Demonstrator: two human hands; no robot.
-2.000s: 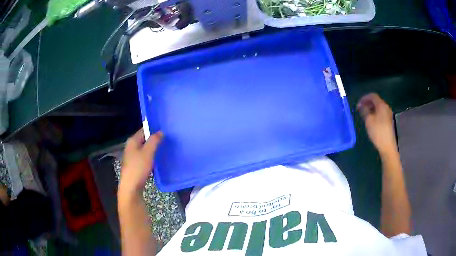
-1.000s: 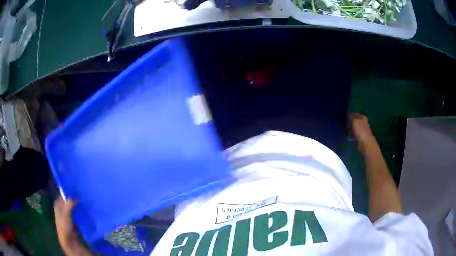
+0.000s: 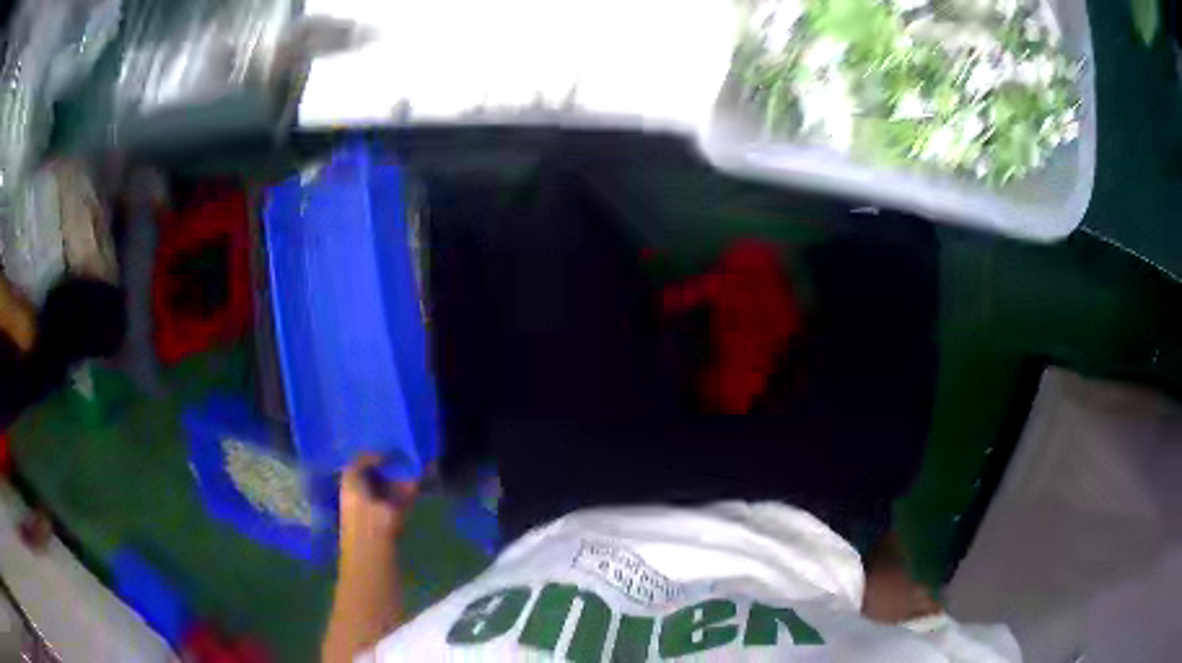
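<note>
A blue plastic tray [image 3: 350,304] hangs low at the left, tipped steeply beside the wearer's dark legs. My left hand [image 3: 376,482] grips its near end. Whether parts lie in the tray cannot be told through the blur; no parts show in it. My right hand [image 3: 897,589] is low at the right, beside the white shirt, blurred and partly hidden, so its fingers cannot be read.
A clear tub [image 3: 894,194] heaped with green-white parts stands on the bench at top right, beside a white plate [image 3: 519,65]. Another blue tray [image 3: 266,486] with pale parts is on the green floor. A grey tote [image 3: 1076,505] stands right, a red crate [image 3: 201,279] left.
The blue tray has gone from over the lap to the left, then down and onto a steep tilt, with my left hand on it. My right hand has drawn back towards the body.
</note>
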